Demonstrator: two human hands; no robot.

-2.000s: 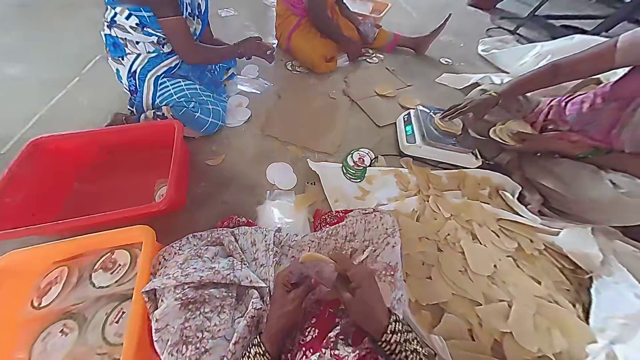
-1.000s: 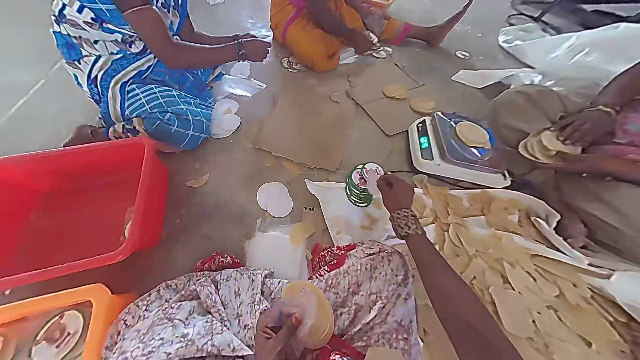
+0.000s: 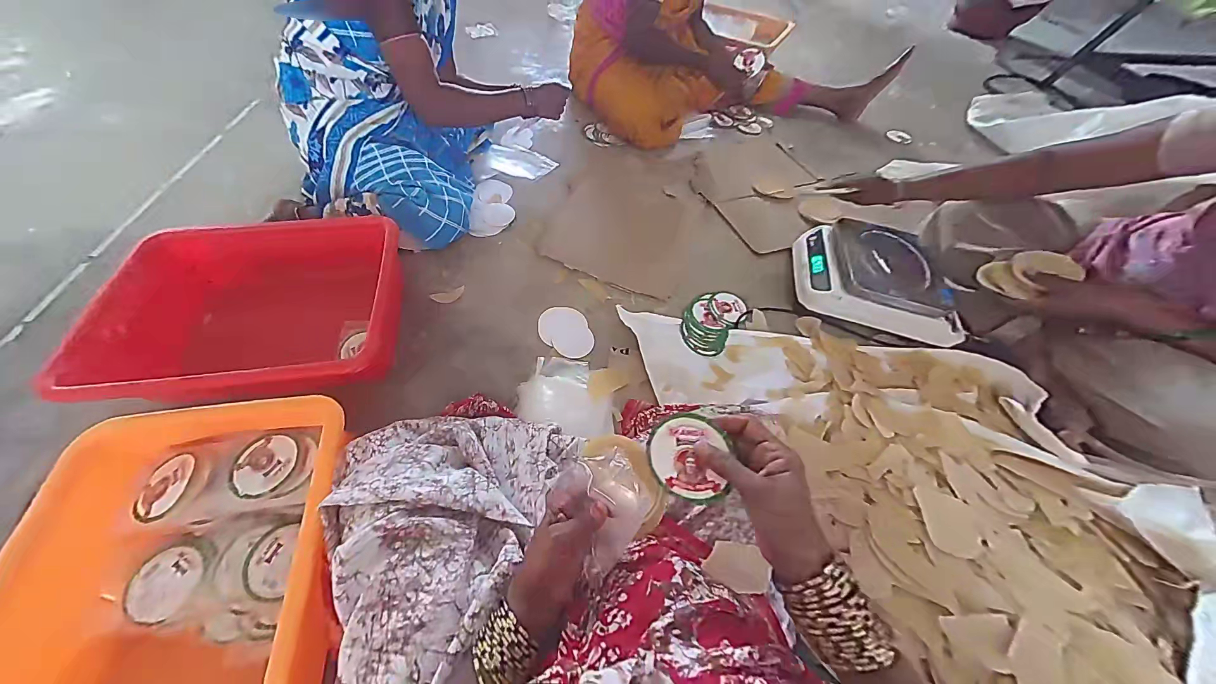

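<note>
Over my lap, my left hand [image 3: 560, 532] grips a clear plastic bag [image 3: 616, 489] with thin tan discs [image 3: 655, 483] in or against it; which cannot be told. Close to its right, my right hand [image 3: 760, 475] pinches a round printed label with a green rim [image 3: 686, 458] between thumb and fingers, its face toward the camera. A pile of similar green-rimmed labels [image 3: 705, 328] lies on white cloth farther forward. White discs [image 3: 566, 332] and a stack of clear bags [image 3: 560, 394] are on the floor in front of my lap.
An orange tray [image 3: 309, 532] of packed discs and a red tray [image 3: 394, 285] stand left. Tan pieces [image 3: 978, 532] cover the cloth at right, behind them a digital scale [image 3: 883, 280]. A co-worker's hand [image 3: 1045, 285] holds tan discs; two people sit ahead beyond cardboard [image 3: 617, 228].
My right hand, at the label pile one second ago, has come back beside my left hand with a label. The co-worker's disc is off the scale, and that person's arm now reaches toward the cardboard.
</note>
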